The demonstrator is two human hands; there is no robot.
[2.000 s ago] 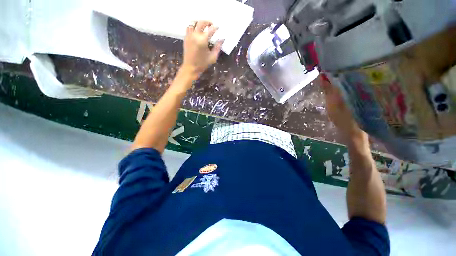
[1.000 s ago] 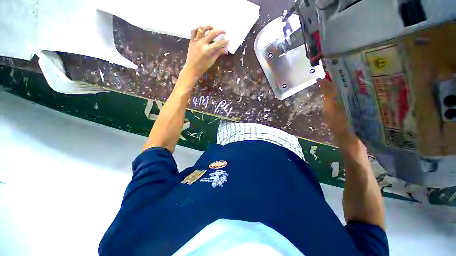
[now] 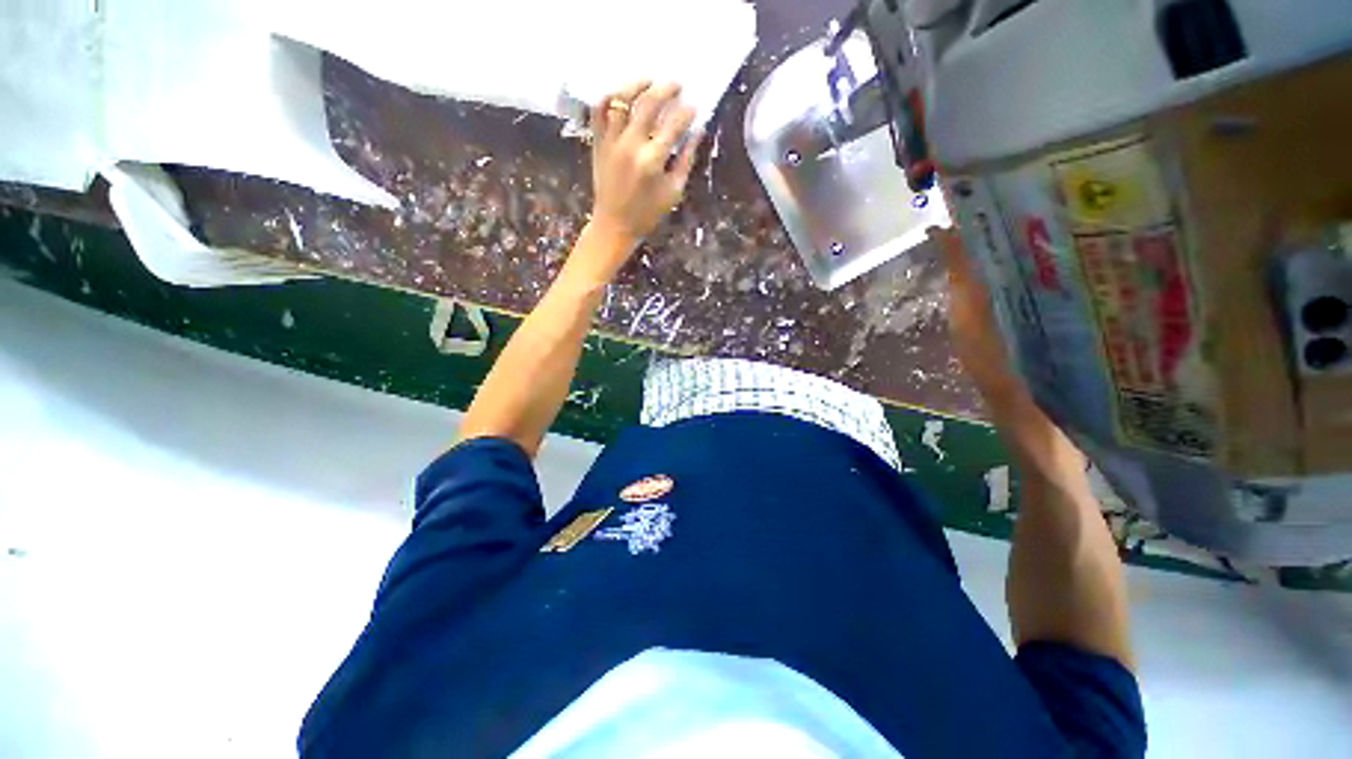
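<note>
The white fabric lay (image 3: 489,52) reaches from the left towards the upper middle, its cut end near the machine. My left hand (image 3: 641,156) rests at the near edge of its right end, fingers bent against the cloth; whether it grips the plies is unclear. The knife cutting machine (image 3: 1097,193) fills the upper right. Its silver base plate (image 3: 845,186) lies on the table, just right of the cloth end and apart from it. My right hand (image 3: 979,319) is mostly hidden behind the machine body, so its fingers cannot be seen.
The worn dark brown table (image 3: 504,200) has chalk marks, lint and a green front edge (image 3: 371,334). A curved white layered flap (image 3: 186,245) hangs over the edge at the left. My body stands close to the table edge, above a pale floor (image 3: 163,549).
My left hand has moved a little right along the cloth edge, and the cloth there now looks ruffled. Over the last second the machine and base plate have shifted slightly left in view.
</note>
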